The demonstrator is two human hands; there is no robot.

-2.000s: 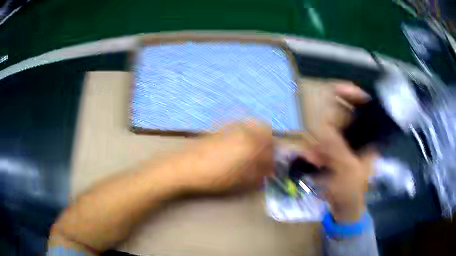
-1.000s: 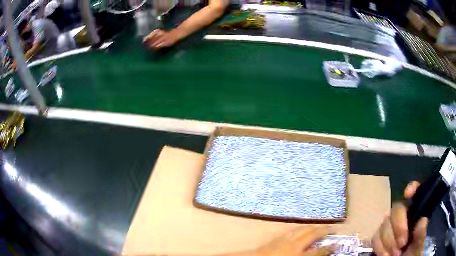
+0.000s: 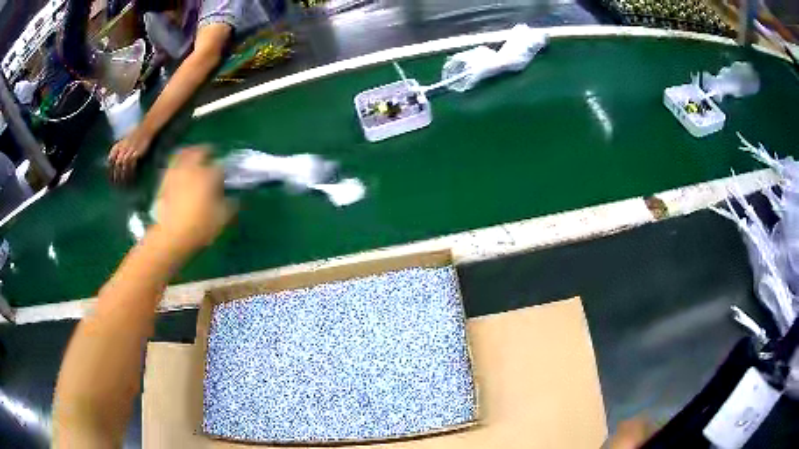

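My left hand (image 3: 191,200) is blurred and reaches over the green conveyor belt at the left. A white bagged cable (image 3: 280,168) extends to the right from beside its fingers. Any housing there is hidden by the hand, and I cannot tell whether the fingers grip. My right hand (image 3: 635,433) is mostly cut off at the bottom right; its fingers show against the black electric screwdriver (image 3: 701,410), which has a white label. The brown cardboard screw tray (image 3: 474,368), full of tiny silver-blue screws, lies on the tan cardboard sheet (image 3: 547,364).
A white housing (image 3: 392,131) and another housing (image 3: 696,117), with bagged parts, lie on the green belt (image 3: 517,158). The belt's pale edge rail (image 3: 561,226) runs behind the tray. Another person's arm (image 3: 180,92) reaches over the far left. White cables (image 3: 764,245) lie at right.
My left hand has moved from the sheet's front right to over the belt at left, with a bagged cable now beside it. The right hand and screwdriver have moved lower. The view has shifted.
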